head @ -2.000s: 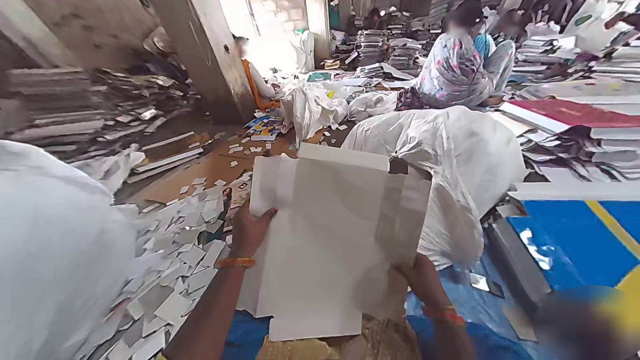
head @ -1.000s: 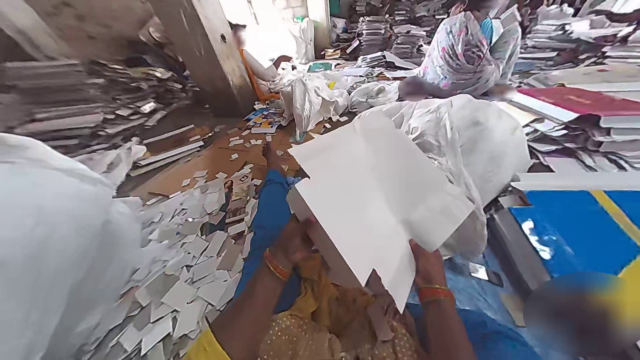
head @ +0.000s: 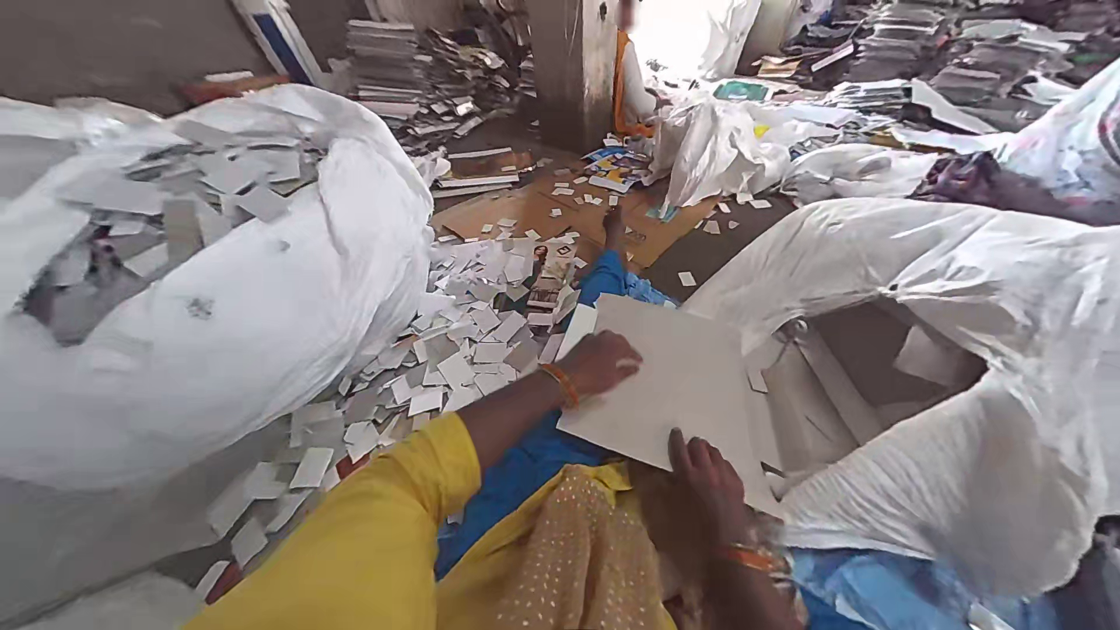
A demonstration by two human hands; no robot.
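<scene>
A large sheet of light grey paperboard [head: 691,376] lies over my lap, slanting toward the open white sack on the right. My left hand [head: 600,362] rests on its left part with the fingers curled; whether they pinch a piece there I cannot tell. A white paper edge [head: 577,332] shows beside that hand. My right hand [head: 710,477] is at the near edge of the sheet, fingers on top and the thumb hidden. Small cut card pieces [head: 459,367] lie in a heap left of my legs.
A white sack [head: 971,472] with board pieces inside stands at the right. Another white sack [head: 350,254], full of card scraps, bulges at the left. Flattened brown cardboard [head: 647,236] lies ahead, near a pillar [head: 560,79], a seated person [head: 634,83] and stacks of paper [head: 901,44].
The sheet, earlier held up in front of me, now lies lower and flatter, near the right sack's opening. My left hand has moved onto its face. The view has swung left.
</scene>
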